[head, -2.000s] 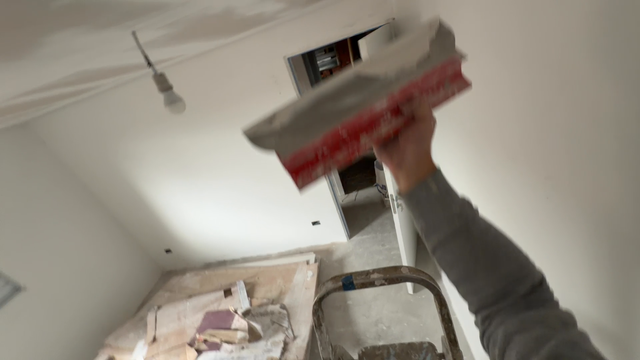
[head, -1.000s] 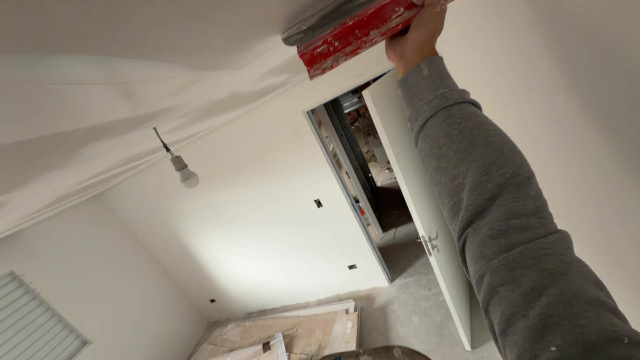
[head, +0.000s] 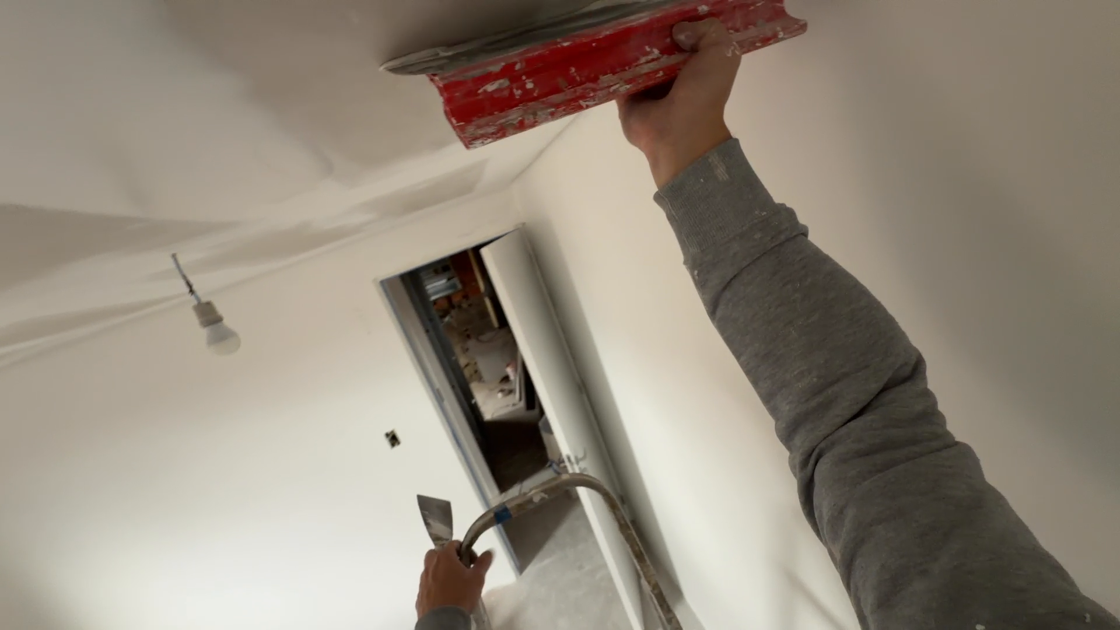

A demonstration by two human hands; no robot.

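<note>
My right hand (head: 687, 92), in a grey sleeve, grips a wide red plastering tool (head: 560, 79) spattered with white compound. Grey compound lies along its upper edge, which is up at the ceiling (head: 289, 105); whether the whole edge touches cannot be told. Low in the view, my left hand (head: 453, 577) is around a putty knife (head: 436, 518), its metal blade pointing up. The same hand is at the curved metal rail of a stepladder (head: 577, 481), and its fingers partly hide the knife's handle.
A light bulb (head: 222, 338) hangs from the ceiling on a short wire at the left. Ahead stands an open white door (head: 547, 350) beside a doorway (head: 481, 367) into a cluttered room. An uncovered socket hole (head: 392, 439) is in the far wall.
My left hand with the putty knife has come into view at the ladder rail. The red tool, in front of the doorway two seconds ago, is now up at the ceiling. The view has shifted.
</note>
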